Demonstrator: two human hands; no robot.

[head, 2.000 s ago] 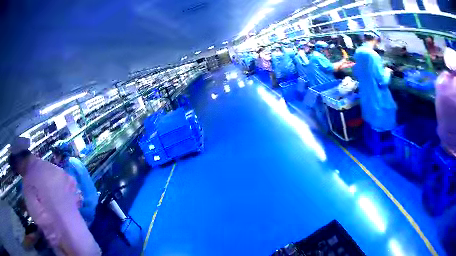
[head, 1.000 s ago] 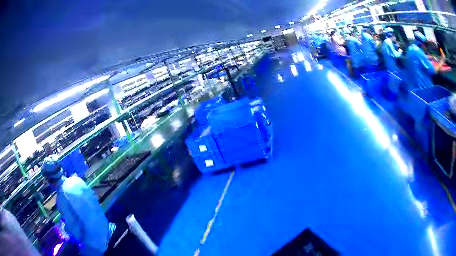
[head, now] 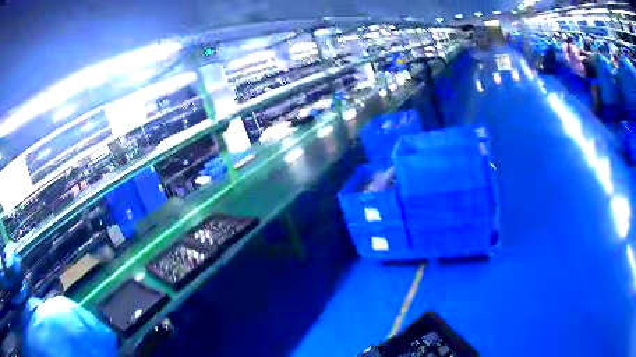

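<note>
A black tray (head: 427, 342) filled with small boards shows at the bottom edge, right of centre, cut off by the frame. Neither of my hands can be made out; what bears the tray is out of the picture. On the green-topped bench (head: 259, 183) at the left lies a loaded board tray (head: 202, 248) with a divider and rows of small boards. A smaller dark tray (head: 132, 305) lies beside it, nearer the seated or standing person, with a small light item on it.
Blue crates (head: 446, 195) with white labels stand stacked on the floor ahead, beside the bench. A person in light blue (head: 66, 331) is at the lower left. A yellow line (head: 408, 300) runs up to the crates. Several people are at the far right.
The view has swung left and moved forward. The crates appear nearer and further right, and the bench trays are now plain to see. The black tray stays at the bottom edge.
</note>
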